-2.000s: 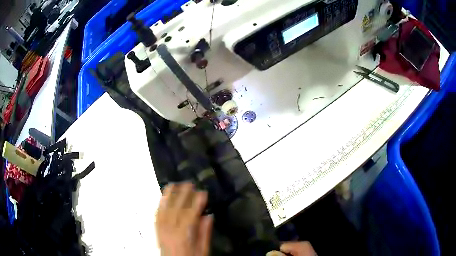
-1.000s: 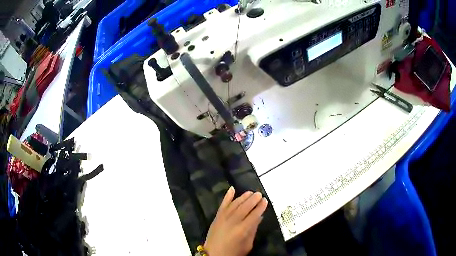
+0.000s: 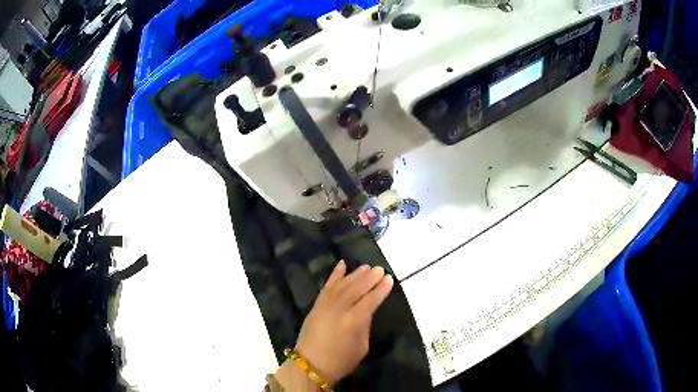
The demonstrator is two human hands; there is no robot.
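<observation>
A dark camouflage panel lies over the white table left of the sewing line. Its upper right part reaches the presser foot under the machine's lamp. My left hand, bare with a yellow bead bracelet, lies flat on the panel below the presser foot, palm down. It presses on the cloth without gripping it. My right hand is not in view. The needle tip is too small to make out.
The white sewing machine stands behind the work. Dark snips lie at right near a red cloth with a dark rectangle. A heap of black tabs lies at left. Blue bins stand behind and at right.
My left hand moved from the panel's left side onto its right part, then slightly up toward the presser foot. My right hand, seen at the bottom edge earlier, is out of view. The view has shifted.
</observation>
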